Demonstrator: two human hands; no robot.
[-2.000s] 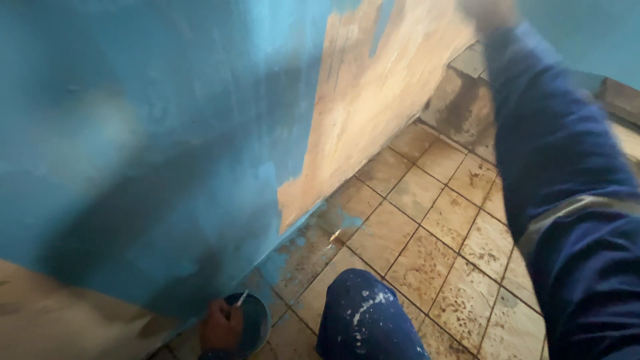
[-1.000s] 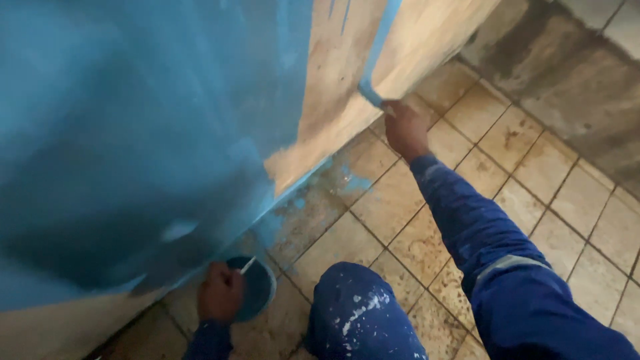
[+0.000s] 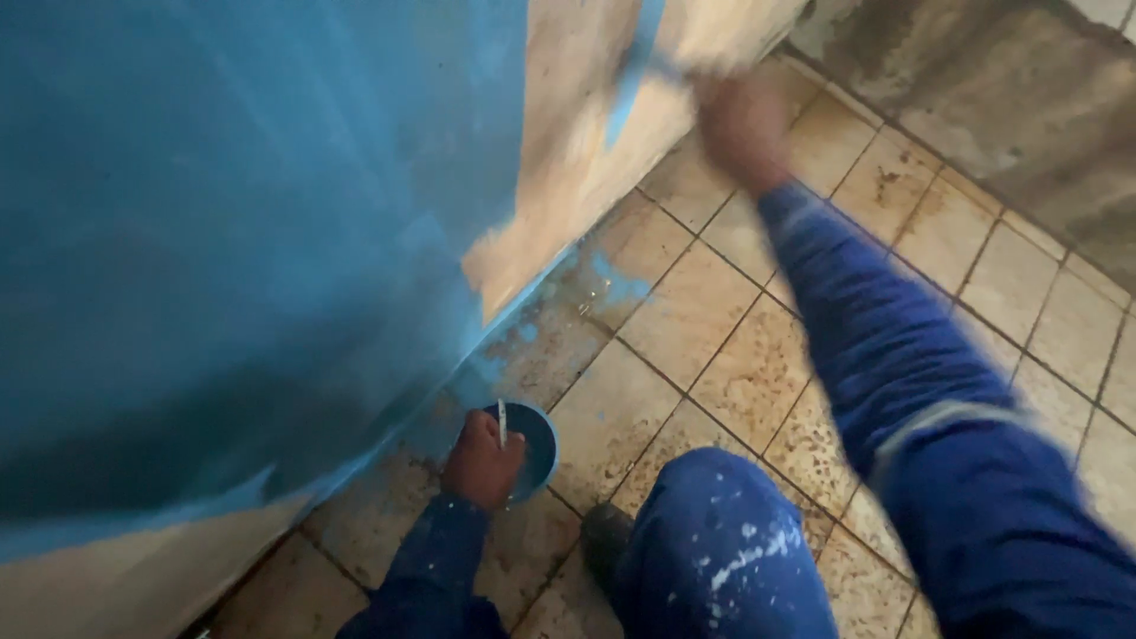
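Note:
My right hand (image 3: 744, 129), blurred by motion, is shut on a paintbrush (image 3: 661, 64) against the unpainted beige part of the wall (image 3: 568, 115), beside a fresh blue stripe (image 3: 626, 102). At the lower middle, my left hand (image 3: 486, 461) grips a small round container of blue paint (image 3: 538, 453) at its left side; a thin white stick or handle (image 3: 502, 422) stands up by its fingers. Blue paint (image 3: 266, 222) covers the wall on the left, down to a beige strip near the floor.
Tan floor tiles (image 3: 701, 311) carry brown stains and blue paint splashes (image 3: 612, 282) along the wall's foot. A low, stained grey wall (image 3: 985, 98) runs across the upper right. My paint-spotted knee (image 3: 723, 550) and a dark shoe (image 3: 606, 537) are at the bottom.
My right arm has come down from the top edge since the oldest frame. The brush has lifted from the stripe's lower end of one second ago. My left hand stays at the container.

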